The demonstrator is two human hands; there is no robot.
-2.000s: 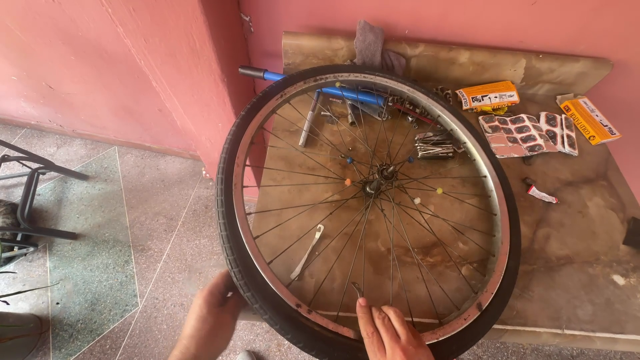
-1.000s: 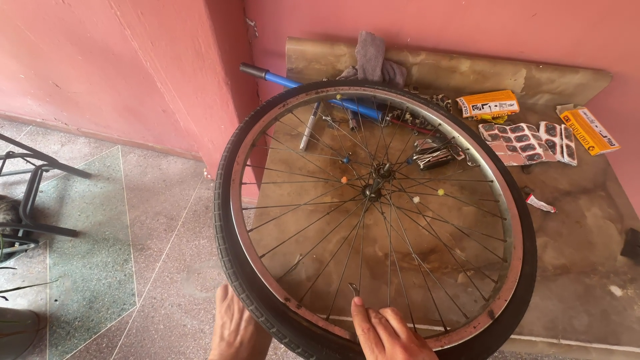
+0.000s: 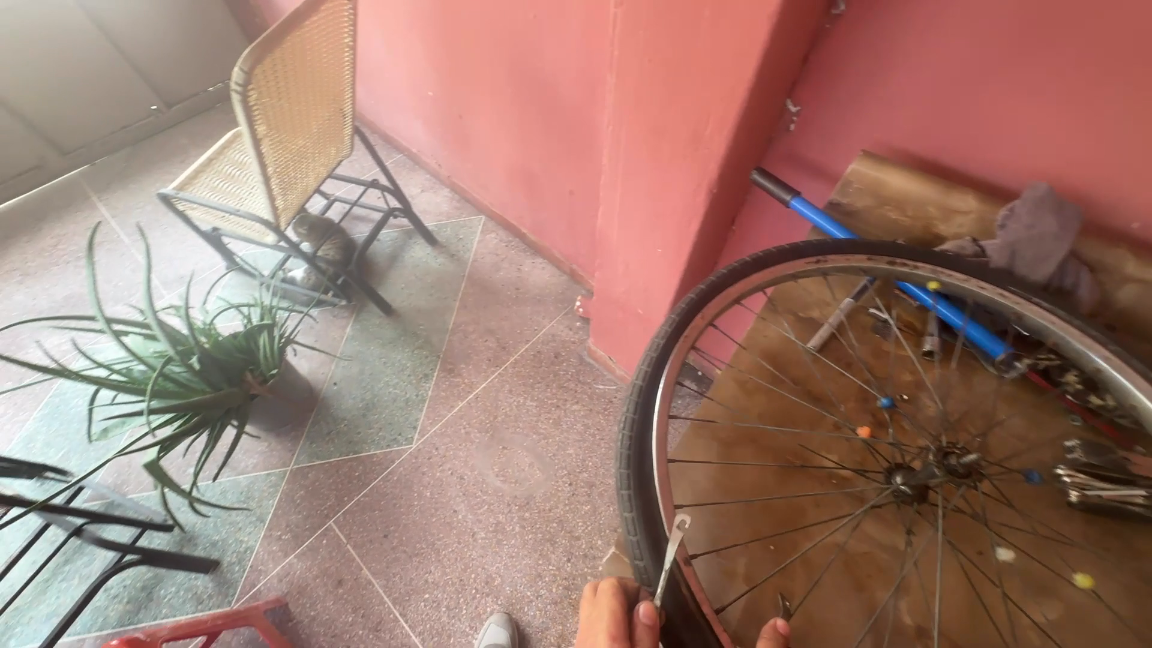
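A bicycle wheel with a black tire (image 3: 641, 450) and a metal rim stands tilted over the brown-covered table. At the lower left of the tire, my left hand (image 3: 619, 616) grips a flat metal tire lever (image 3: 670, 558), its hooked end pointing up beside the rim. Only a fingertip of my right hand (image 3: 774, 633) shows at the bottom edge, next to a small metal hooked tip (image 3: 784, 607); its grip is hidden. The wheel's hub (image 3: 907, 483) and spokes, with colored beads on some, are right of both hands.
Behind the wheel lie a blue hand pump (image 3: 954, 317), a gray cloth (image 3: 1035, 234) and a folding multi-tool (image 3: 1102, 486). A pink pillar (image 3: 684, 180) rises left of the table. On the floor are a potted plant (image 3: 283, 396), a woven chair (image 3: 301, 108) with a cat under it, and a red frame (image 3: 207, 625).
The metal lever seen through the spokes two seconds ago no longer shows there; my left hand, empty one second ago, now holds a similar lever by the tire. The view has swung left.
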